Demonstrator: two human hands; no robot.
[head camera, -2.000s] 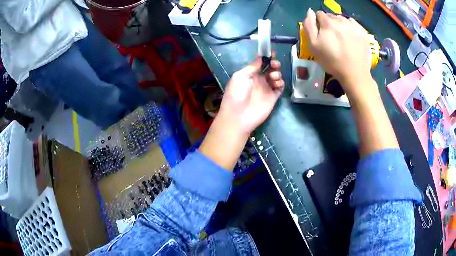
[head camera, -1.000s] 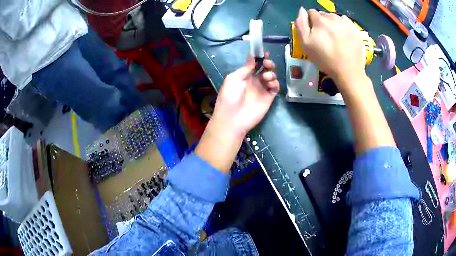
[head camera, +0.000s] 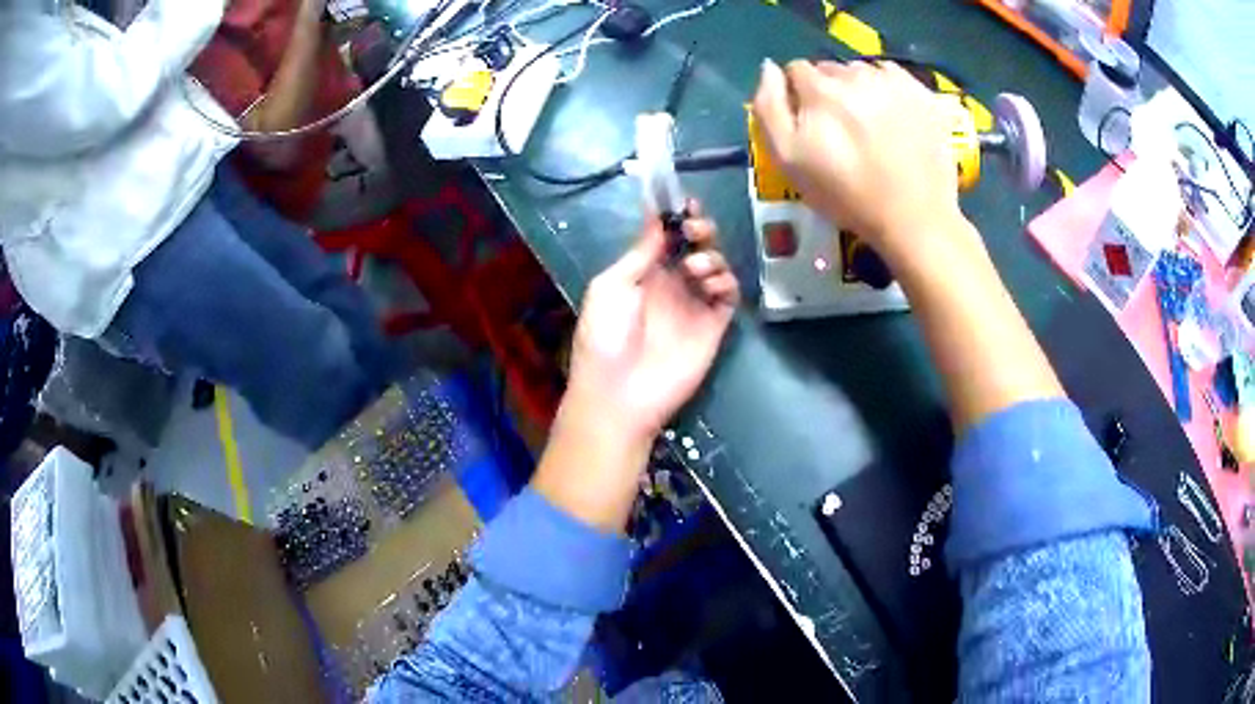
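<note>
My left hand (head camera: 661, 296) pinches a small black piece (head camera: 676, 231) in its fingertips, against the lower edge of the white buffing wheel (head camera: 658, 158) on the left shaft of the polisher. The piece is mostly hidden by the fingers. My right hand (head camera: 867, 151) rests over the yellow motor body (head camera: 774, 168) of the polisher and grips it from above. The polisher's white base (head camera: 812, 296) stands on the dark green bench. A greyish-purple disc (head camera: 1020, 142) is on the right end of the shaft.
A black mat (head camera: 867, 550) with a curve of pale dots (head camera: 929, 530) lies nearer me. Clear trays of dark pieces (head camera: 324, 530) lie lower left. A white box with a yellow part (head camera: 475, 103) sits on the far left bench corner. A person in blue trousers (head camera: 227, 296) stands left.
The camera view has shifted, so the bench and polisher appear lower and further left. Both hands keep their places at the wheel and the motor. Another person's arm now shows at the upper left.
</note>
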